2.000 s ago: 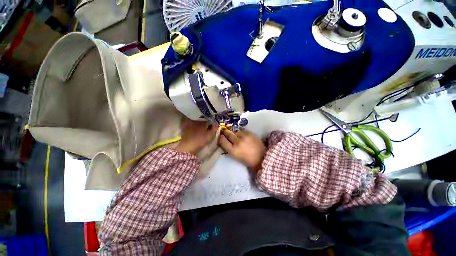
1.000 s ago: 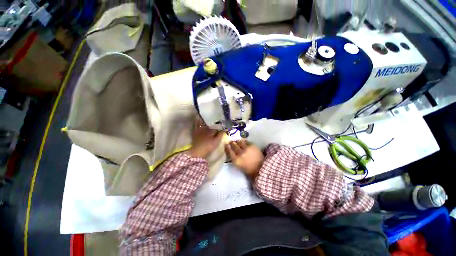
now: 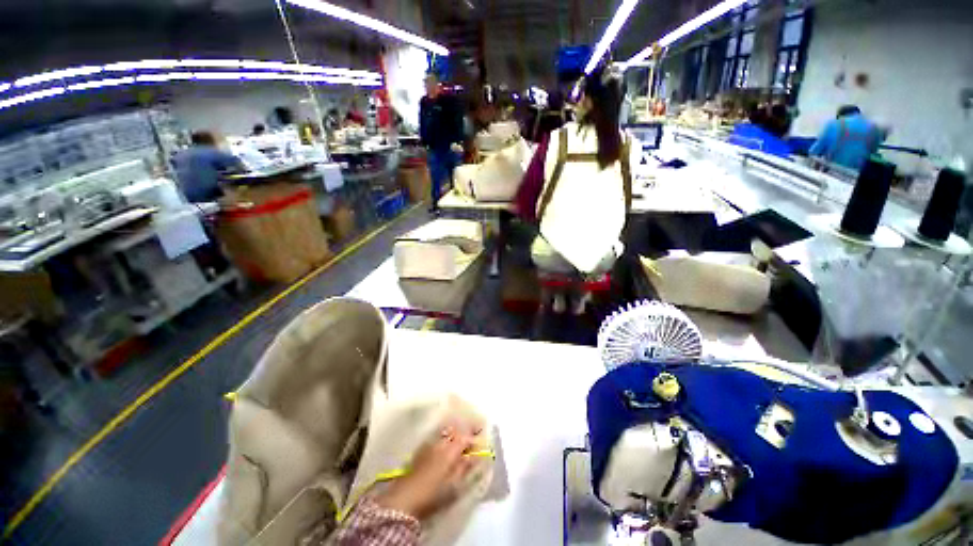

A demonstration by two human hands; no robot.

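Observation:
The beige bag body point(image 3: 309, 400) stands open on the white table point(image 3: 533, 395), left of the sewing machine point(image 3: 747, 443). A yellow binding strip point(image 3: 392, 474) runs along its lower edge. My left hand point(image 3: 441, 469) grips the bag's edge near the yellow strip. A small grey end piece point(image 3: 498, 469) shows at the strip's tip, just right of my fingers. The bag is away from the needle area, which is partly cut off at the bottom edge. My right hand is not in view.
A small white fan point(image 3: 651, 336) stands behind the machine head. Black thread cones point(image 3: 866, 197) are at the right. A seated person point(image 3: 585, 192) is ahead, and another person point(image 3: 440, 133) stands near the aisle. A yellow floor line point(image 3: 213, 347) runs at left.
The view has lifted from the table to the factory floor. My left hand and the bag have moved left, away from the needle. My right hand and the scissors have left the picture.

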